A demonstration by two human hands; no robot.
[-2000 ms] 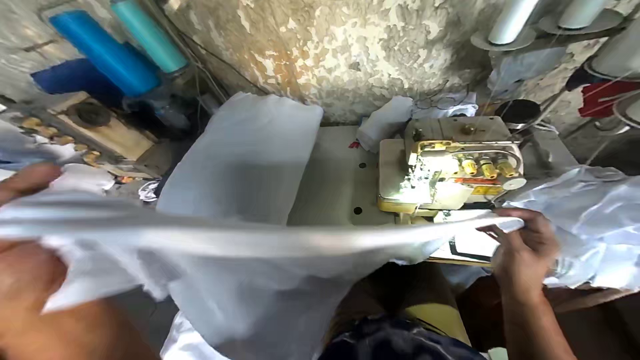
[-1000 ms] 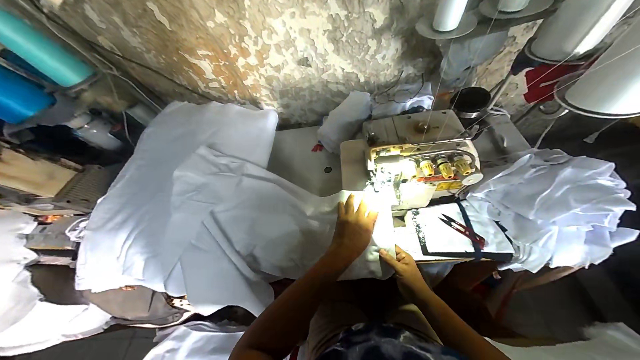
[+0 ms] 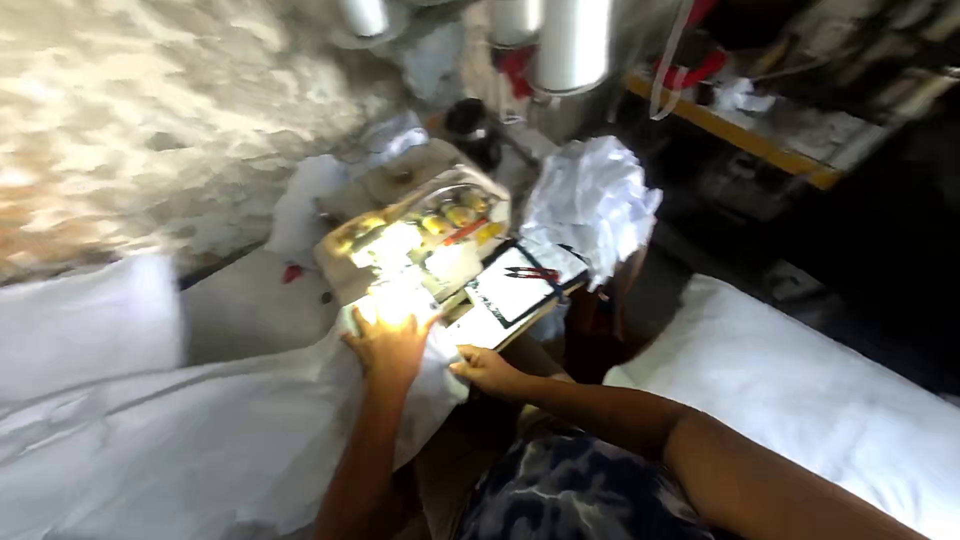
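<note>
White fabric spreads from the left up to the lit needle area of an overlock sewing machine. My left hand lies flat on the fabric just before the presser foot, fingers spread, partly washed out by the lamp's glare. At the fabric's right edge, my right hand pinches the cloth between thumb and fingers. Red-handled thread snips lie on a white, dark-edged surface right of the machine, beyond my right hand.
Crumpled white fabric is heaped right of the machine. A large white cloth lies at the right. Thread cones stand above, near a rough, peeling wall. A small red scrap rests on the machine table.
Two seconds ago both hands held the cloth stretched wide; by one second ago they were at the machine, where they remain. The view has swung to the right.
</note>
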